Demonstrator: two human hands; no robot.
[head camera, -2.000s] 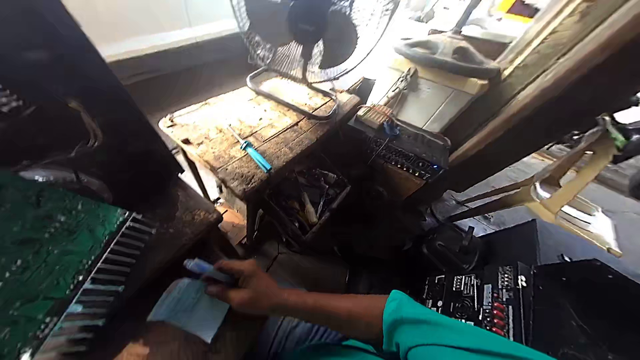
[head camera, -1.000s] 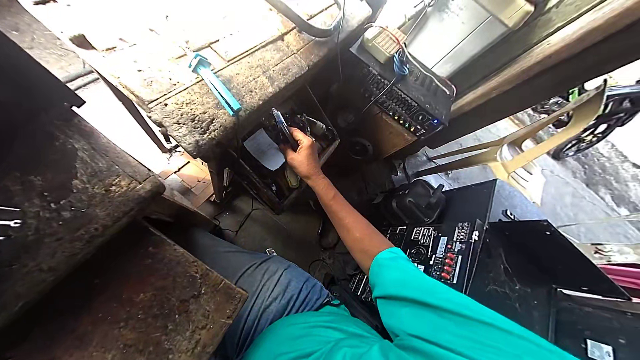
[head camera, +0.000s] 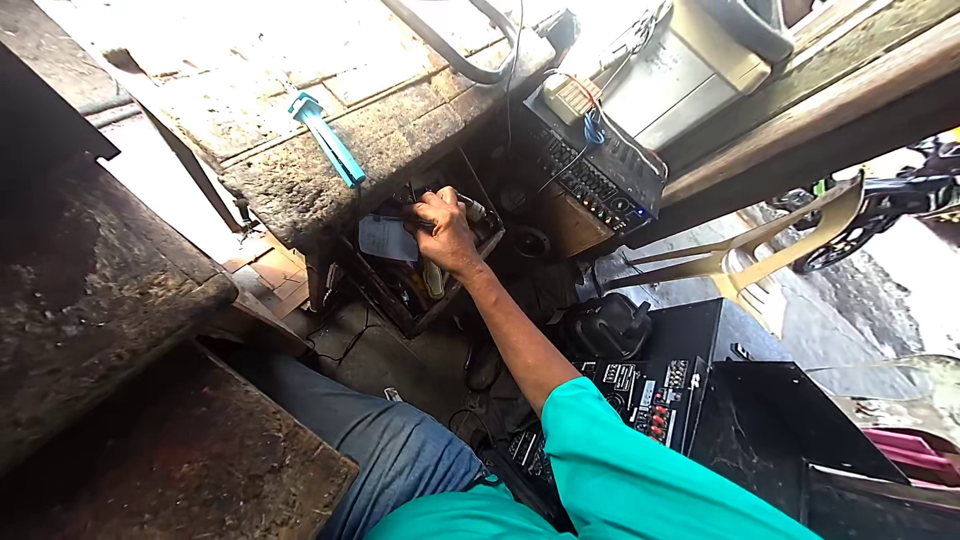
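My right hand (head camera: 448, 231) reaches into an open wooden box (head camera: 442, 300) of tools below the worn wooden table (head camera: 292, 195). The fingers are curled down among dark items, and what they touch is hidden. A sheet of paper (head camera: 388, 238) lies at the box's left side, just left of the hand. A pale yellow handle (head camera: 433, 280) shows below the wrist, and a pale cylindrical thing (head camera: 474, 210) is right of the fingers. On the table edge lies a turquoise tool (head camera: 327, 142), perhaps a soldering iron or desoldering pump. My left hand is out of view.
An audio mixer or amplifier (head camera: 600, 180) with knobs stands right of the box. Nearer are black audio equipment with red terminals (head camera: 658, 416) and a black case (head camera: 609, 324). A beige plastic chair (head camera: 750, 262) is at right, a dark wooden bench (head camera: 112, 300) at left. Cables trail on the floor.
My right hand has gone from the left workbench, where it held a small pen-like object over paper, to the tool box. The paper now lies at the box. The view has swung and moved closer.
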